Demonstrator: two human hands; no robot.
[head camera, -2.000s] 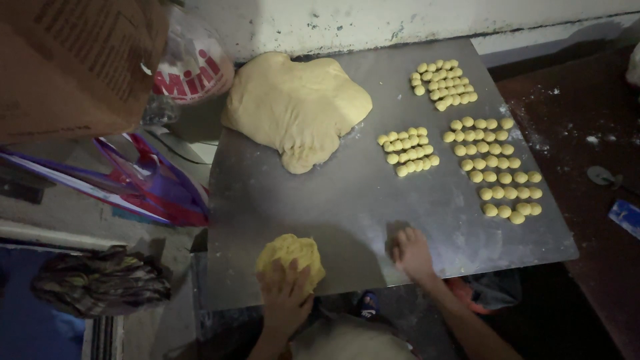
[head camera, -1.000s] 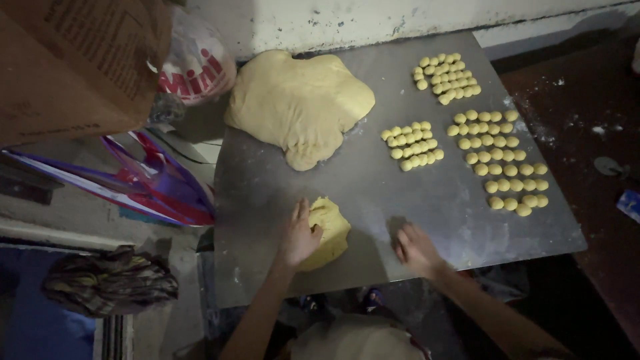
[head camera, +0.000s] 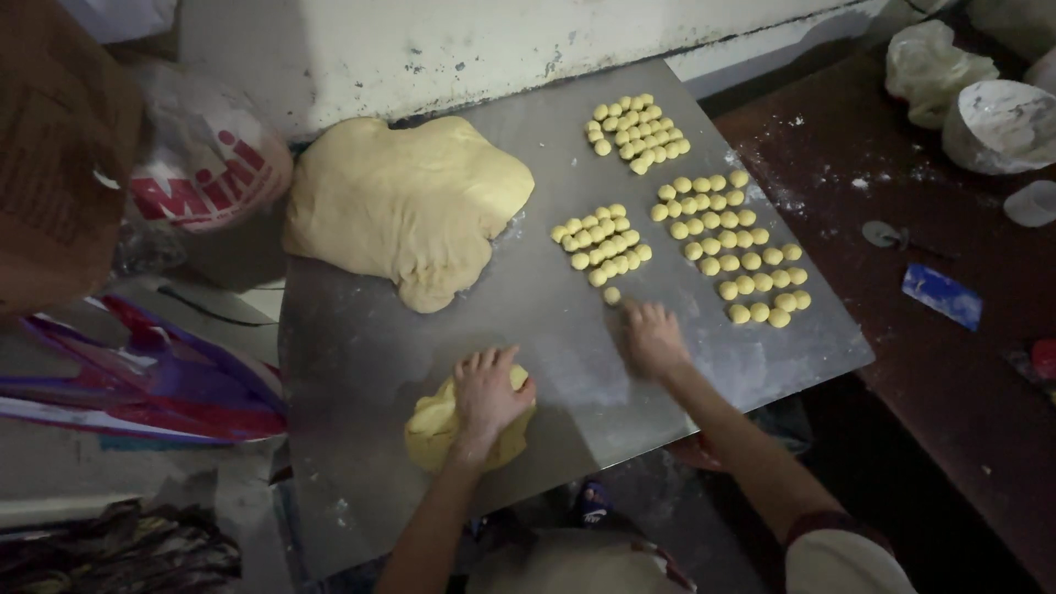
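My left hand (head camera: 488, 396) lies over a smaller yellow dough lump (head camera: 431, 431) near the front edge of the metal tabletop (head camera: 553, 330), its fingers pressed on the top. Just below a single small dough ball (head camera: 611, 295) is my right hand (head camera: 652, 337), fingertips down on the metal; whether anything is under them is hidden. Behind that ball stands a block of dough balls in rows (head camera: 606, 239). More rows sit at the back (head camera: 639, 132) and along the right side (head camera: 730, 247). A large mass of dough (head camera: 404, 198) spreads over the back left.
A painted wall (head camera: 462, 49) borders the back of the tabletop. At left are a cardboard box (head camera: 58, 157), a printed plastic bag (head camera: 210, 165) and a purple and red bag (head camera: 165, 371). A brown surface at right holds a bowl of white powder (head camera: 1002, 124) and a blue scraper-like piece (head camera: 942, 295).
A single ball now lies in front of the middle block, where none lay before. My right hand has moved away from me, closer to that block. My left hand still rests on the small lump.
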